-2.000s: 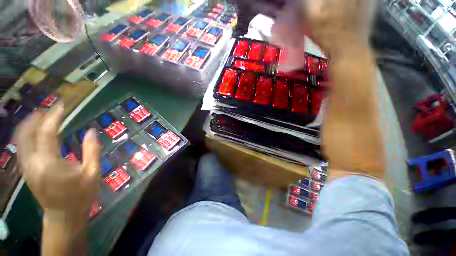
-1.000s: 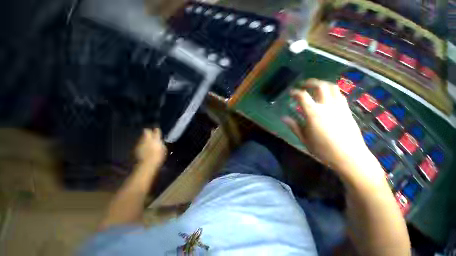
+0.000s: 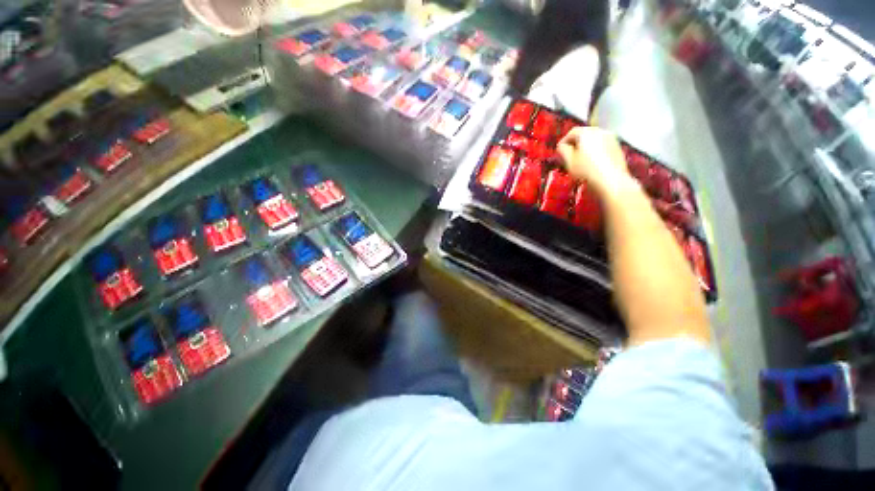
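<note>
My right hand (image 3: 593,155) is over the top black tray (image 3: 537,222), its bent fingers at the red back covers. The fingertips are small and blurred, so I cannot tell whether they hold a cover. Red covers (image 3: 527,182) lie in rows in this tray. My left hand is not in view. A clear tray (image 3: 238,333) lies on the green bench with two rows of keypad phones (image 3: 323,268), blue screens and red keypads facing up.
A tall stack of clear phone trays (image 3: 384,125) stands behind the bench tray. More phones (image 3: 72,185) lie on the tan ledge at left. A cardboard box (image 3: 489,321) is under the black trays. A blue stool (image 3: 809,396) and a red object (image 3: 818,299) are at right.
The view has swung from the left side back to the right. My right hand has moved from above the green bench to the covers. My left hand has left the picture.
</note>
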